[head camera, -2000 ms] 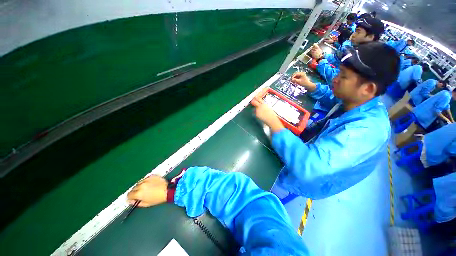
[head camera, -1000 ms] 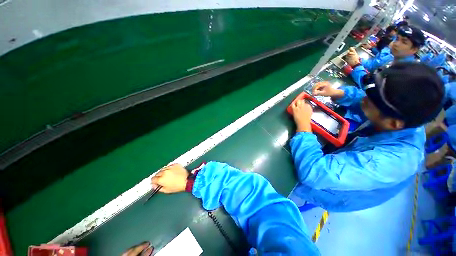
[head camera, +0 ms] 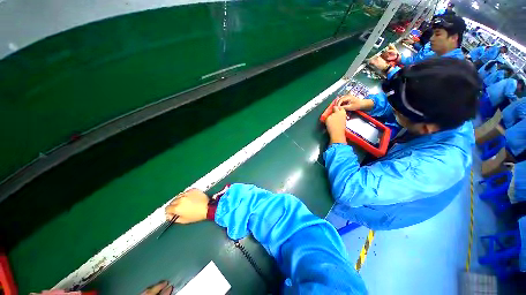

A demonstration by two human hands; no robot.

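My right hand [head camera: 189, 206], with a dark red wrist band [head camera: 212, 208], rests at the white bench edge and holds a thin dark pen-like tool [head camera: 168, 226], tip down toward the bench. What looks like part of my left hand [head camera: 157, 288] shows at the bottom edge, mostly cut off; whether it holds anything is hidden. A blank white sheet [head camera: 205, 281] lies beside it on the green bench. A reddish thing [head camera: 86, 292] barely shows at the bottom left.
A person in a blue smock [head camera: 398, 190] sits to the right, both hands at a red carrier [head camera: 369, 144]. A black coiled cord [head camera: 248, 256] hangs near my right sleeve. The green conveyor [head camera: 230, 129] runs beyond the white edge [head camera: 242, 158]. A red object [head camera: 6, 275] is at the far left.
Since the first frame, the part of my left hand and the red things at lower left have entered view. The neighbour's two hands have come together at the carrier. The view has shifted.
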